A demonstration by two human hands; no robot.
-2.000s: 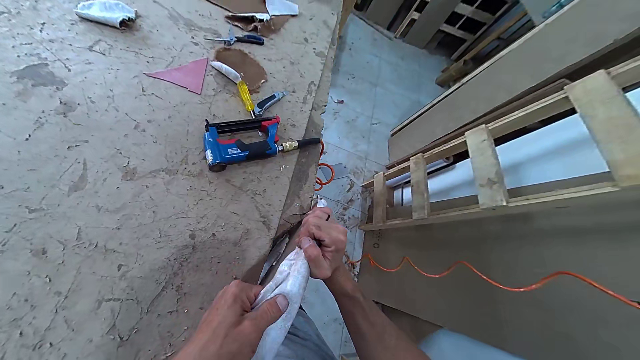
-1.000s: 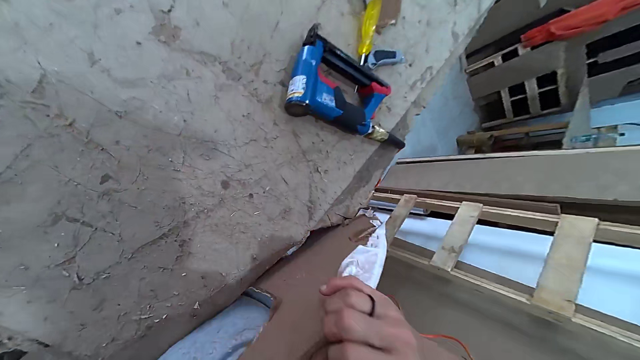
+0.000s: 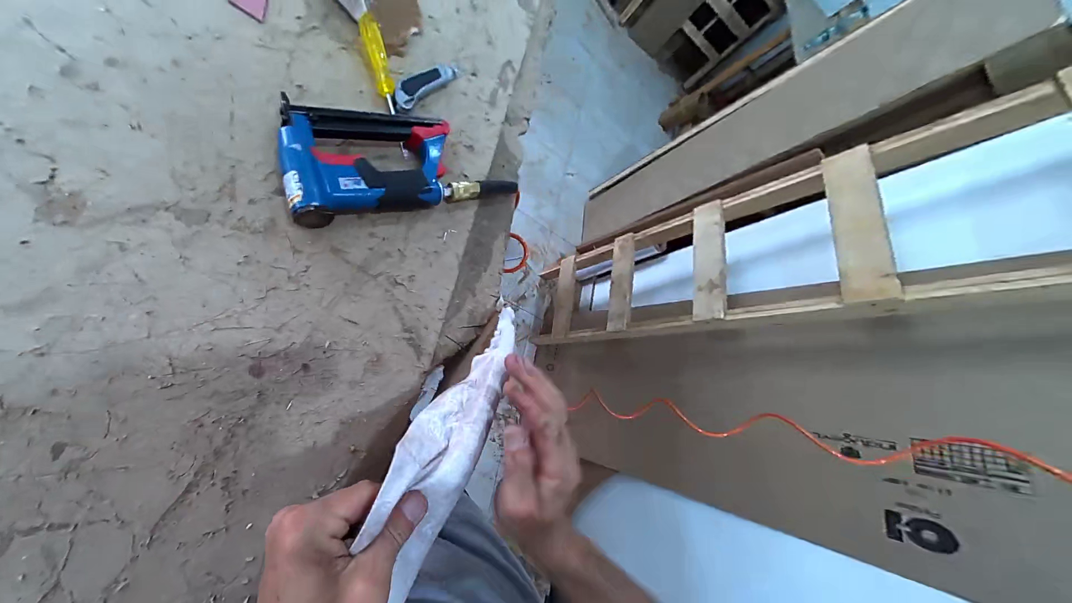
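A crumpled strip of white fabric (image 3: 452, 427) runs diagonally along the table edge, its narrow gathered end pointing away from me. My left hand (image 3: 335, 536) pinches its near, wider part between thumb and fingers. Beside the strip's right side is my right hand (image 3: 540, 444), fingers extended and slightly curled, holding nothing that I can see. What lies beneath the fabric is mostly hidden. A blue pneumatic staple gun (image 3: 356, 180) lies on the worn tabletop (image 3: 167, 335), with a hose fitting at its right end.
Behind the staple gun lie a yellow-handled screwdriver (image 3: 375, 54) and a grey utility knife (image 3: 425, 86). A slatted wooden frame (image 3: 708, 260) stands at the right. An orange coiled air hose (image 3: 720, 433) crosses in front of a large cardboard sheet (image 3: 754, 368) bearing writing.
My left hand, out of view one second ago, is back and grips the fabric. My right hand has opened beside it. The view has shifted.
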